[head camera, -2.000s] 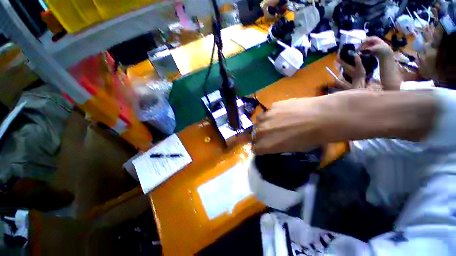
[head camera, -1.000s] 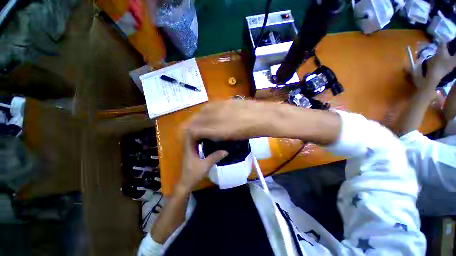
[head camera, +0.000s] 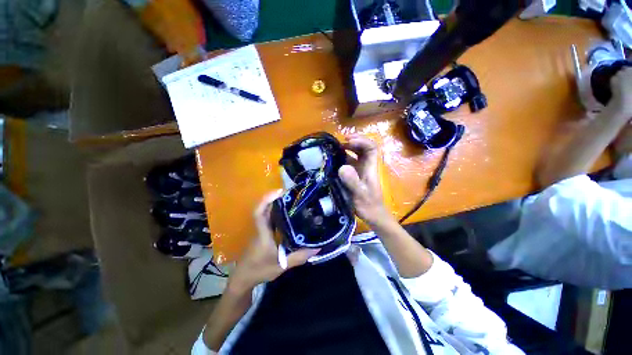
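The open camera housing (head camera: 315, 215) is held low over the bench's front edge, its black inside facing up. My left hand (head camera: 260, 253) grips its left and lower side. A black ball head (head camera: 312, 156) is tipped open at its top, with coloured wires running between the two parts. My right hand (head camera: 364, 180) holds the ball head's right side and the housing's upper right. Two black camera front modules (head camera: 440, 111) with silvery faces lie right of the screw feeder. The electric screwdriver (head camera: 450, 48) hangs over the feeder.
The grey-white screw feeder (head camera: 391, 45) stands at the back. A record sheet (head camera: 208, 118) with a black marker pen (head camera: 232, 89) and a small yellow round piece (head camera: 318, 87) lie left of it. A carton (head camera: 125, 229) holds black-and-white cameras at left. A co-worker's arm (head camera: 582, 149) is at right.
The view has moved closer over the bench. My right hand has moved off the housing's top to its right side. The ball head now stands tipped open, showing the wires and the black inside.
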